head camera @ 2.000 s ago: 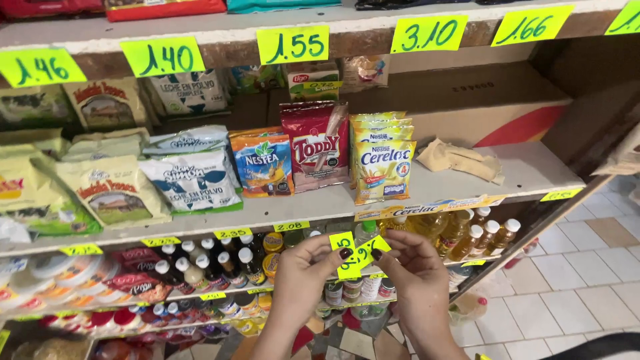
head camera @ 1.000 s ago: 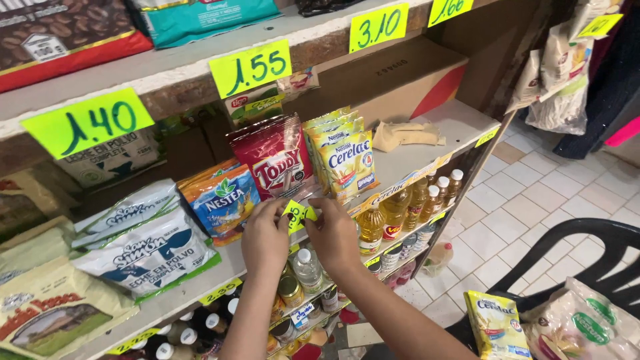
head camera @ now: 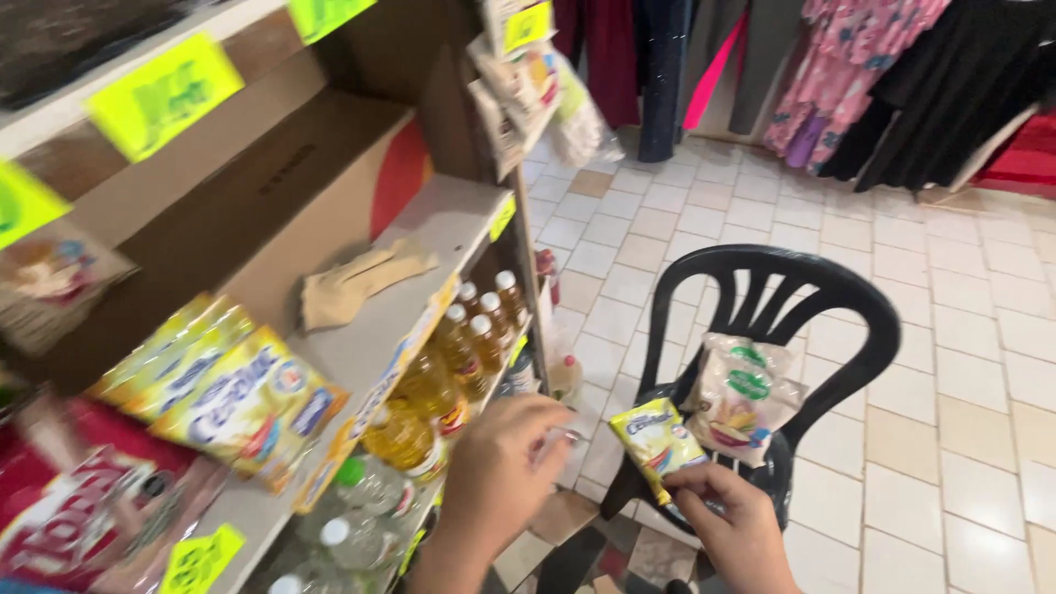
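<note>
My right hand (head camera: 726, 511) is at the lower corner of a yellow Cerelac packet (head camera: 656, 437), its thumb and fingers pinching it above the seat of a black plastic chair (head camera: 784, 280). Beside that packet, clear bags of pale cereal (head camera: 738, 404) lie on the chair. My left hand (head camera: 516, 470) is raised left of the packet with fingers curled; something small and shiny shows at its fingertips, too unclear to name. More Cerelac packets (head camera: 247, 404) stand on the shelf, next to a red Toddy packet (head camera: 91, 495). A yellow-green price tag (head camera: 200, 561) sits on the shelf edge below them.
Oil bottles (head camera: 408, 429) and clear bottles (head camera: 371, 487) fill the lower shelf close to my left hand. A crumpled tan piece (head camera: 363, 280) lies on the upper shelf before a cardboard box (head camera: 330, 181). Clothes (head camera: 866, 74) hang beyond the tiled floor (head camera: 973, 330).
The view has swung right toward the chair. My hands, together on price tags at the shelf edge before, have parted. My right hand has moved to the Cerelac packet at the chair.
</note>
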